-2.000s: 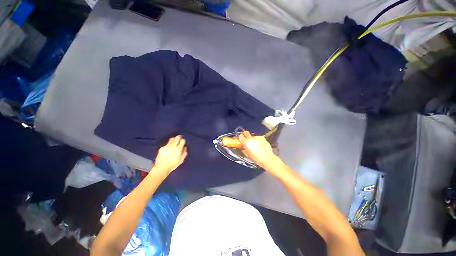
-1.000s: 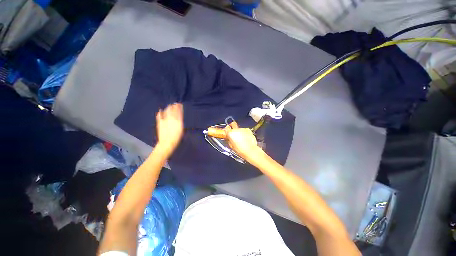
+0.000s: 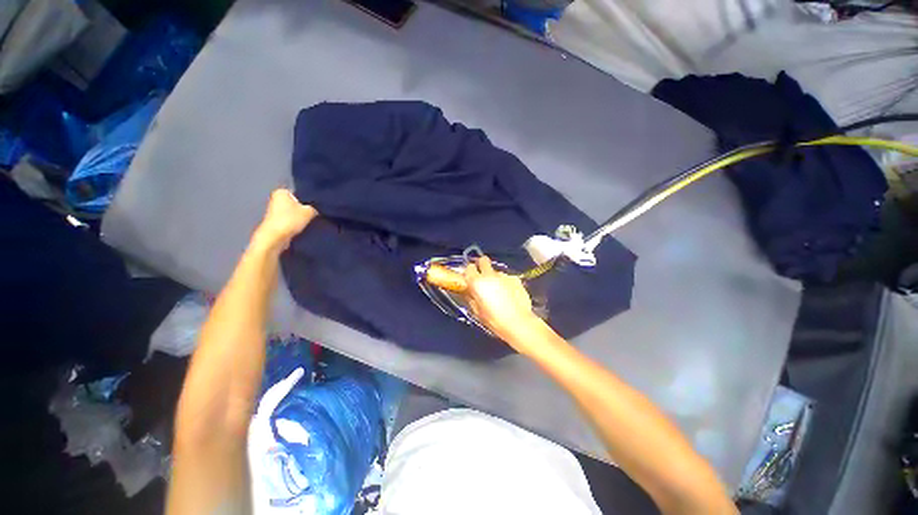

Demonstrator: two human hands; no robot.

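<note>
A navy garment (image 3: 403, 171) lies on the grey padded ironing table (image 3: 242, 131), with folds across its upper part. My left hand (image 3: 289, 215) is closed on the garment's left edge. My right hand (image 3: 493, 294) grips the orange-brown handle of the steam iron (image 3: 446, 279). The iron rests on the garment's lower middle, its tip towards the left. White wrapping (image 3: 564, 246) sits at the start of the hose, right of my right hand. The fingertips of my left hand are hidden in the cloth.
The yellow and black hose (image 3: 695, 179) rises to the right over a second navy heap (image 3: 805, 191). A smartphone (image 3: 388, 10) is cut off at the top edge. Blue plastic bags (image 3: 327, 443) lie below the table. A pale blue tray (image 3: 783, 443) is at lower right.
My left hand has moved left from the garment's middle to its left edge and taken hold of it. The garment's left part is drawn in and more folded. The iron stays in my right hand.
</note>
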